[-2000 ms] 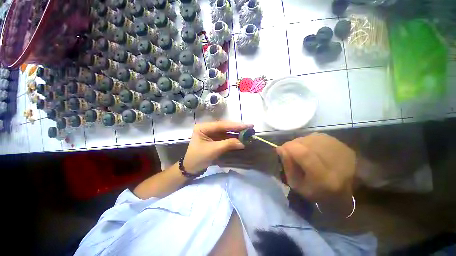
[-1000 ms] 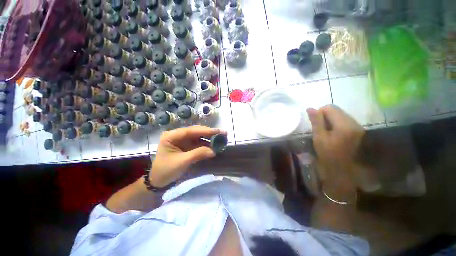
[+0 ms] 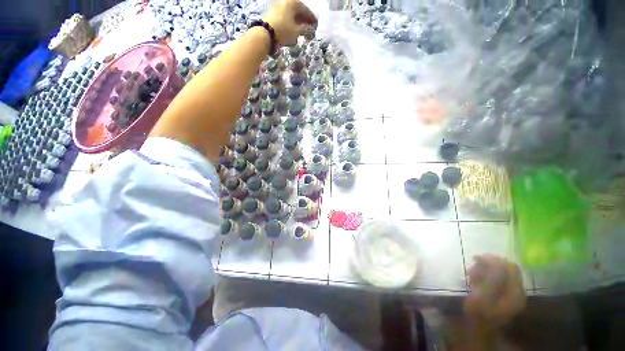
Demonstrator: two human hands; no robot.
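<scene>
My left hand reaches to the far end of the rows of pieces, its fingers bent down near the small grey bodies; whether it holds a cap is hidden. The capped pieces stand upright in dense rows with dark tops. Open bodies stand in columns to their right. My right hand is blurred at the table's front edge, right of the glue bowl; its fingers are curled and no stick can be made out. The bowl holds whitish stuff.
A pink basket with dark caps stands at left. Loose dark caps lie beside pale sticks and a green packet. A crumpled clear sheet covers the far right. More pieces stand at far left, near a woven container.
My left hand has moved from the table's front edge, where it held a dark cap, to the far end of the rows. The view has shifted to show more of the far table.
</scene>
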